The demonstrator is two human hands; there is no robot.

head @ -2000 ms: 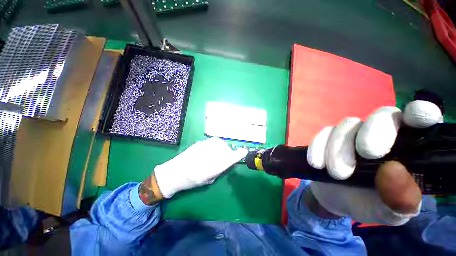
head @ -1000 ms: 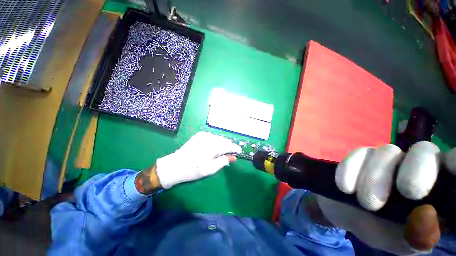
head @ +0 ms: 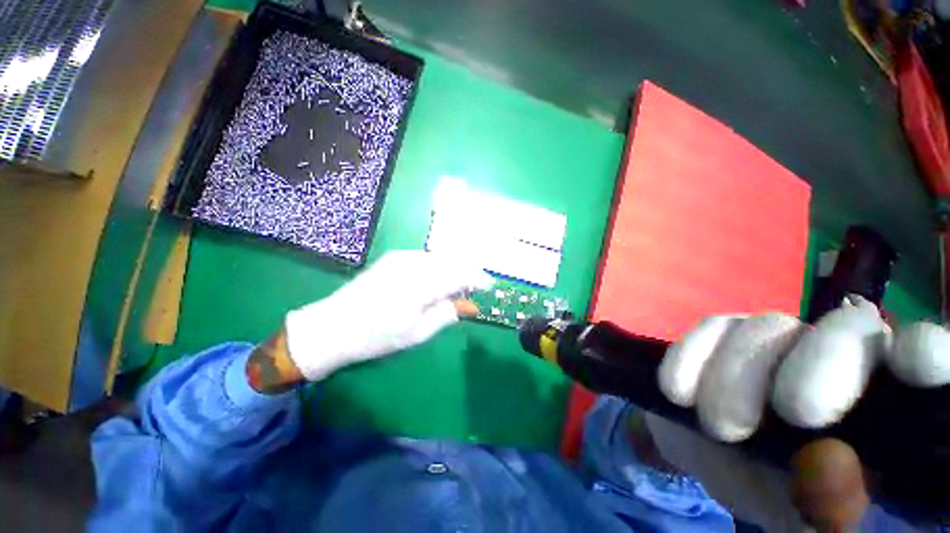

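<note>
A green circuit board (head: 510,302) with small pale components lies below the white strips (head: 495,234) on the green mat. My left hand (head: 380,310), in a white glove with a bare fingertip, grips the board's left end. My right hand (head: 771,380), gloved with a bare thumb tip, is closed around the black electric screwdriver (head: 620,359). The screwdriver's yellow-ringed tip is at the board's right end; the bit's exact contact point cannot be told.
The black screw tray (head: 391,156) holds many tiny screws, upper left. Cardboard (head: 63,271) and silver ridged strips (head: 47,73) lie far left. A red-orange foam board (head: 703,219) lies right. A dark object (head: 859,271) stands beyond it. A red thing (head: 922,125) is upper right.
The view has shifted. The left hand has moved left along the board, baring more of it. The screwdriver has gone from level to slanting, its tip still at the board's right end.
</note>
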